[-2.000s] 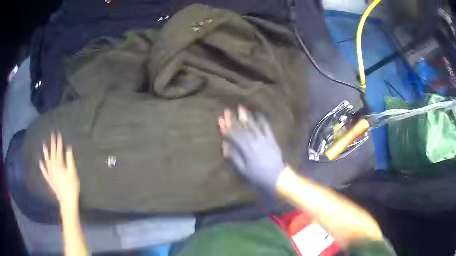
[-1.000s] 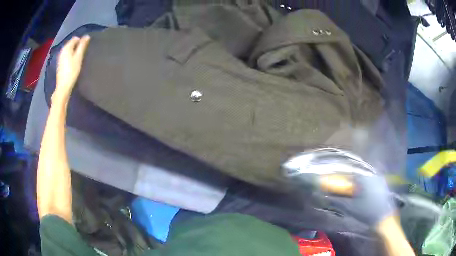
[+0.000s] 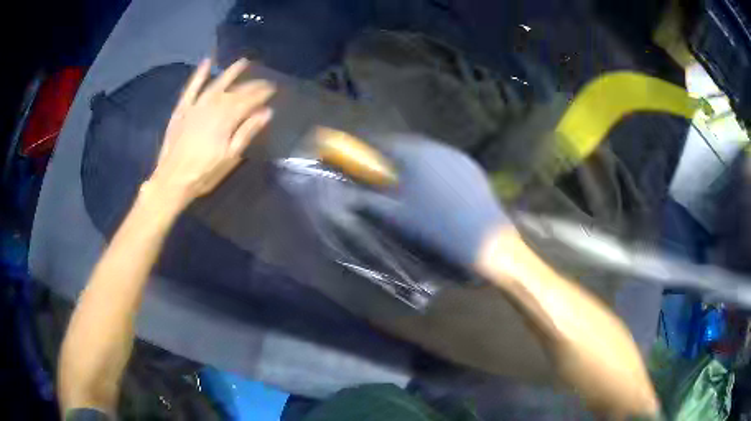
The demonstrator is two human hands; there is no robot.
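Observation:
The olive-brown jacket (image 3: 469, 321) lies over the navy pressing pad (image 3: 123, 156), whose rounded left end is bare. My gloved right hand (image 3: 449, 201) holds the steam iron (image 3: 354, 156) by its orange-tan handle on the middle of the jacket. The iron is blurred, its shiny rim showing below and left of the hand. My bare left hand (image 3: 206, 131) rests on the jacket's left end with its fingers apart, left of the iron.
The pale steam hose (image 3: 609, 242) runs right from the iron. A blurred yellow hose (image 3: 618, 99) arches at the upper right. Dark garments (image 3: 280, 41) lie behind. A green bag (image 3: 708, 390) is at the lower right, a red object (image 3: 53, 111) at the far left.
The right hand first took hold of the iron, then moved it left from the jacket's right part to its middle. The left hand has moved right from the pad's end. The view has shifted.

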